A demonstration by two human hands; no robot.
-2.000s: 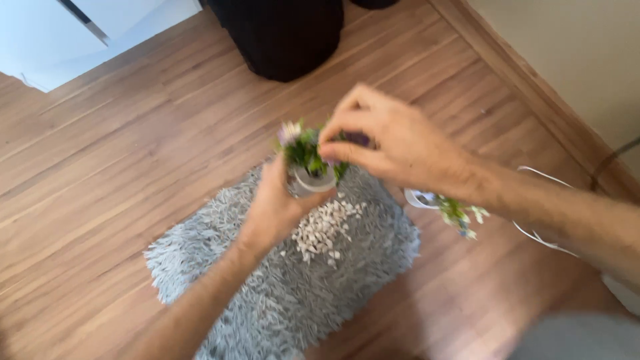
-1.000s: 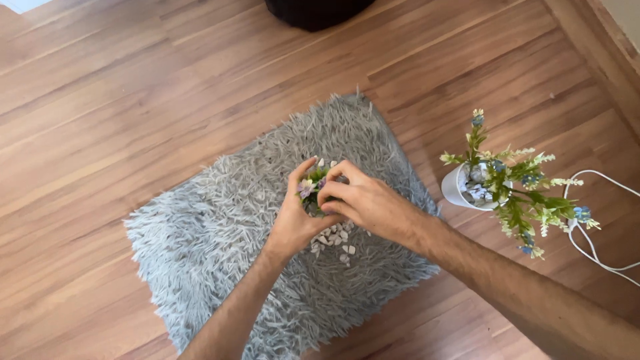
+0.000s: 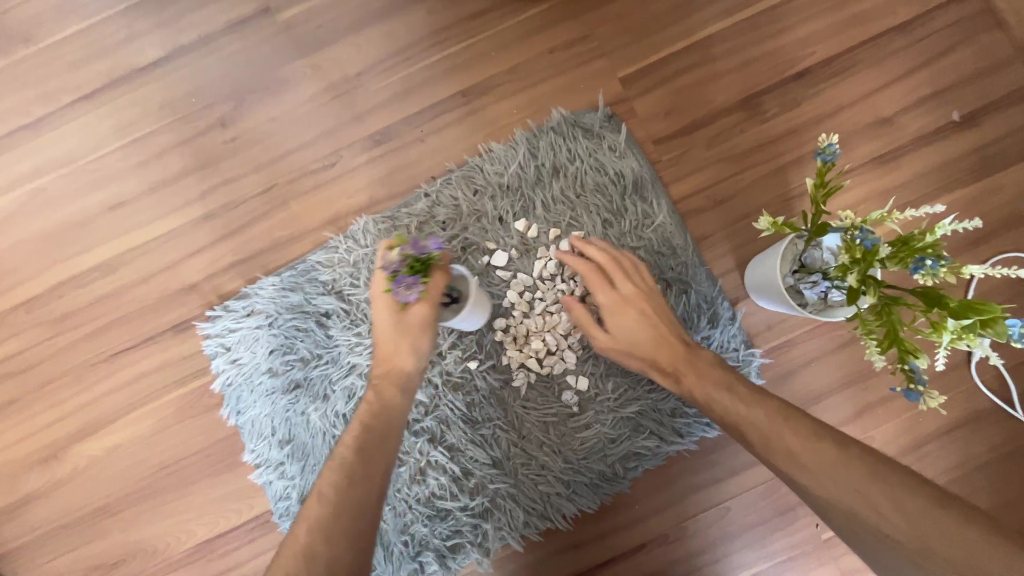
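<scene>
My left hand point(image 3: 406, 320) is closed around a small bunch of purple artificial flowers point(image 3: 411, 268) with green leaves. Right beside it a small white pot point(image 3: 470, 304) is tilted on the shaggy grey rug, its mouth toward the flowers and something dark inside. To the pot's right lies a loose pile of whitish pebbles point(image 3: 538, 332). Over the upper right edge of this pile is my right hand point(image 3: 620, 308), fingers spread, its fingertips close to the stones; no stone is plainly held.
The shaggy grey rug point(image 3: 512, 480) lies on a wooden floor point(image 3: 200, 160). At right stands a larger white pot point(image 3: 772, 276) holding stones and an artificial plant point(image 3: 904, 296) with blue and cream flowers. A white cable point(image 3: 988, 384) lies beyond it.
My hands, together at the flowers before, are now apart: the left with the flowers to the left of the pebbles, the right over the pile. The view has shifted.
</scene>
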